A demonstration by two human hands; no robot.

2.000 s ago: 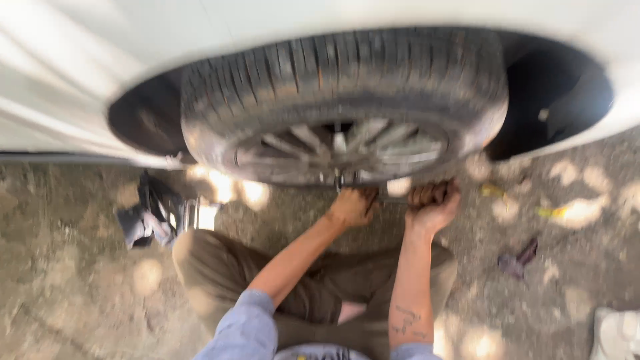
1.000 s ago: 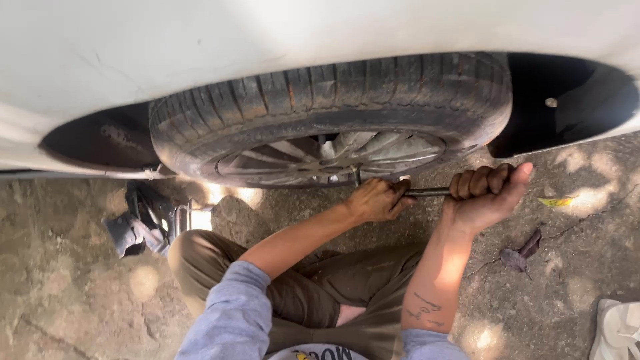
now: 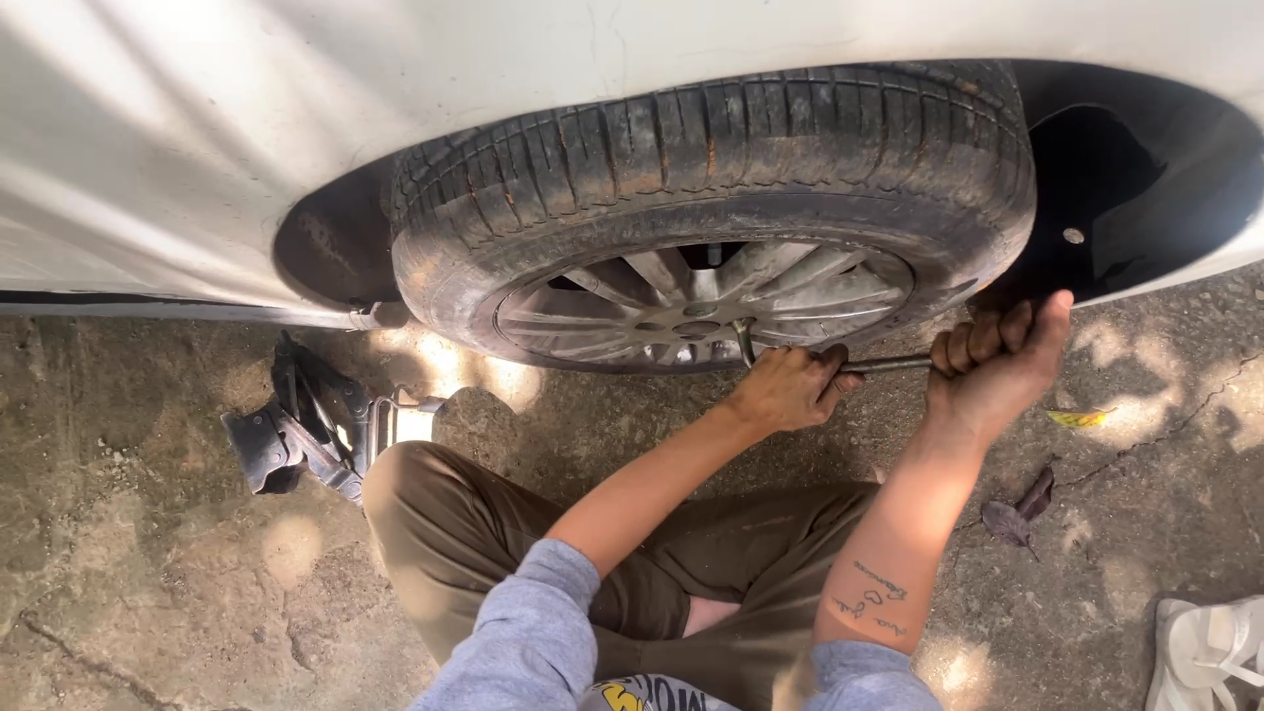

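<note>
A metal lug wrench (image 3: 889,364) reaches from the car wheel's alloy rim (image 3: 632,308) out to the right, its bent end at a lug hole beside the hub centre. My left hand (image 3: 790,387) is closed around the wrench near its bend, just below the rim. Farther along, my right hand (image 3: 997,351) grips the handle end, whose tip is hidden in the fist. The worn black tire (image 3: 711,148) sits in the wheel arch of a white car. Whether the wrench's socket is seated on a nut cannot be made out fully.
A scissor jack (image 3: 321,420) lies on the concrete ground at left, beside my knee. The white car body (image 3: 247,118) overhangs the wheel. Dry leaves (image 3: 1017,513) lie at right, and a light-coloured sandal (image 3: 1205,647) is at the lower right edge.
Between two seconds and one second ago, my right hand moved away from my left along the wrench, baring more of its shaft. Both hands still hold the wrench. The view has shifted.
</note>
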